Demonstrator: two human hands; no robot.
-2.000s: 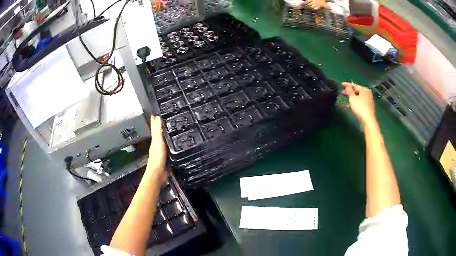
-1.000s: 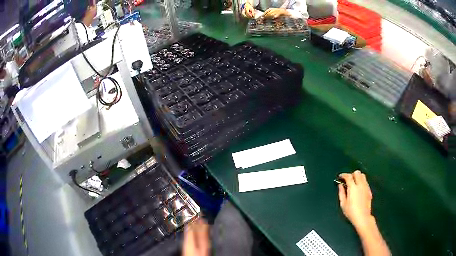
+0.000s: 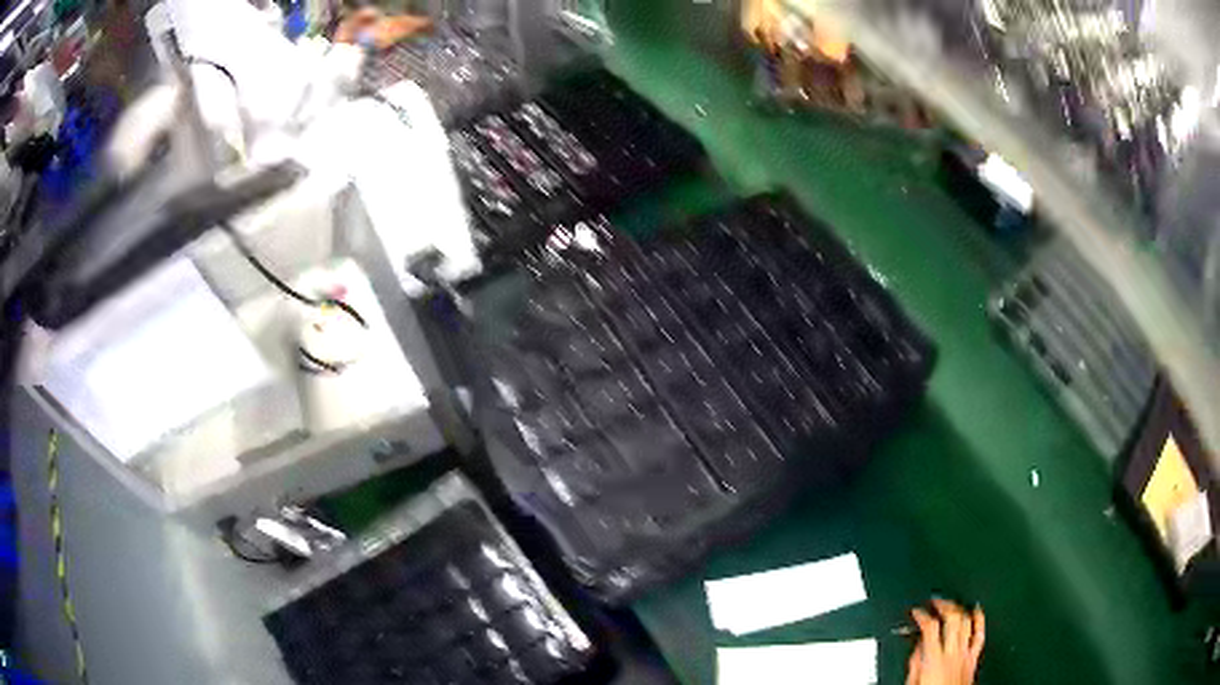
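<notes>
The frame is blurred. A large stack of black trays [image 3: 709, 361] with square pockets fills the middle of the bench. Two white strips, an upper one [image 3: 787, 593] and a lower one [image 3: 797, 662], lie in front of it; the lower one is cut by the bottom edge. My right hand [image 3: 947, 648] is low at the right of the strips, cut by the bottom edge. Its fingers are curled around a thin sliver, apparently tweezers [image 3: 903, 629]. My left hand is not in view.
A white machine [image 3: 315, 462] stands at the left. Another black tray [image 3: 442, 596] lies below it at the lower left. A black tray with shiny parts [image 3: 529, 161] is behind the stack. Clear ribbed trays [image 3: 1077, 341] and a dark box [image 3: 1161, 495] are at the right.
My left hand has left the picture from the bottom centre. The view has shifted, so the stack and strips appear lower and farther right. The small perforated sheet is out of view.
</notes>
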